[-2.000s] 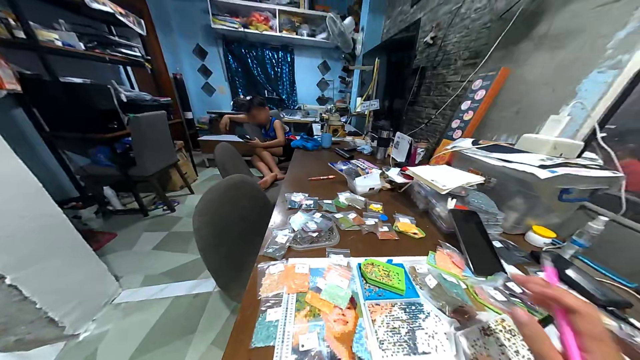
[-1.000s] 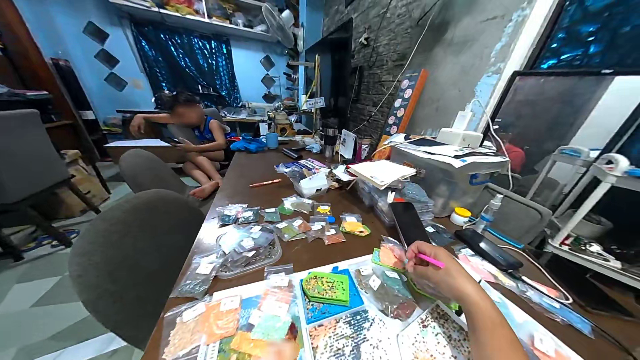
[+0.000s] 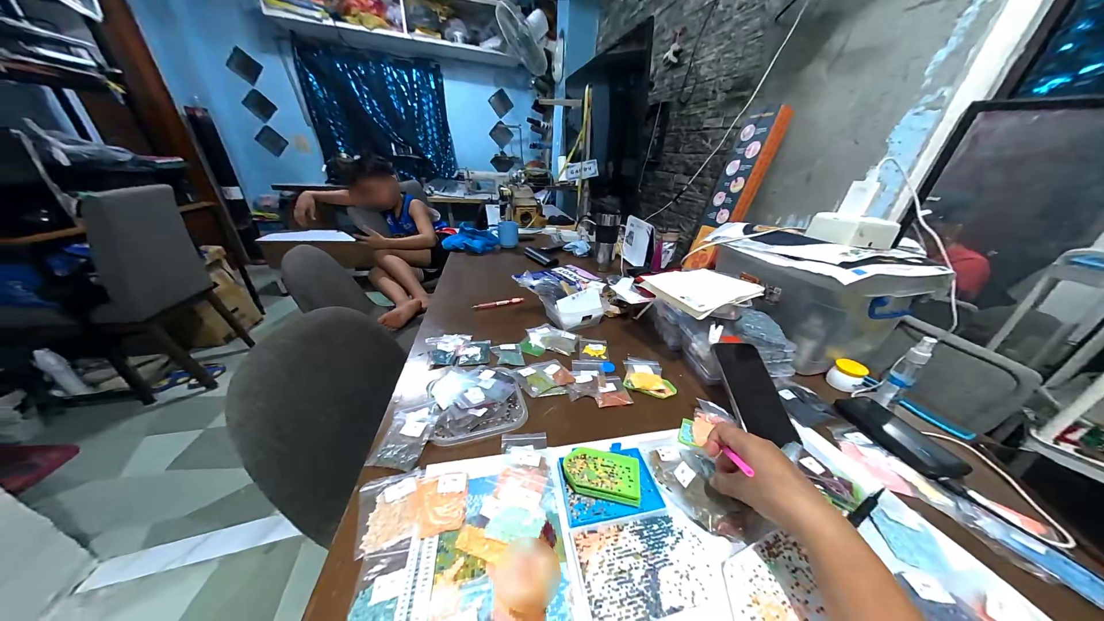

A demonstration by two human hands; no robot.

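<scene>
My right hand (image 3: 759,479) holds a pink pen-shaped tool (image 3: 738,461) over small plastic bags of beads (image 3: 686,474) at the canvas's upper right. Left of it, a green tray of beads (image 3: 604,474) rests on a blue tray (image 3: 617,511). Below these lies a white sheet dotted with dark and orange beads (image 3: 647,565). A partly beaded picture canvas (image 3: 457,552) bears bags of orange beads (image 3: 442,504). The blurred skin-toned shape at the bottom centre cannot be told apart as picture or hand. My left hand is not plainly seen.
A black phone (image 3: 755,392) stands tilted beyond my right hand. Bead bags and a clear plastic tray (image 3: 479,414) lie across the brown table (image 3: 470,332). A spray bottle (image 3: 906,371) and black case (image 3: 901,435) are at right. A person (image 3: 405,216) sits at the far left end.
My right hand has moved from the right edge to the bead bags beside the green tray, still holding the pink tool. The view has turned.
</scene>
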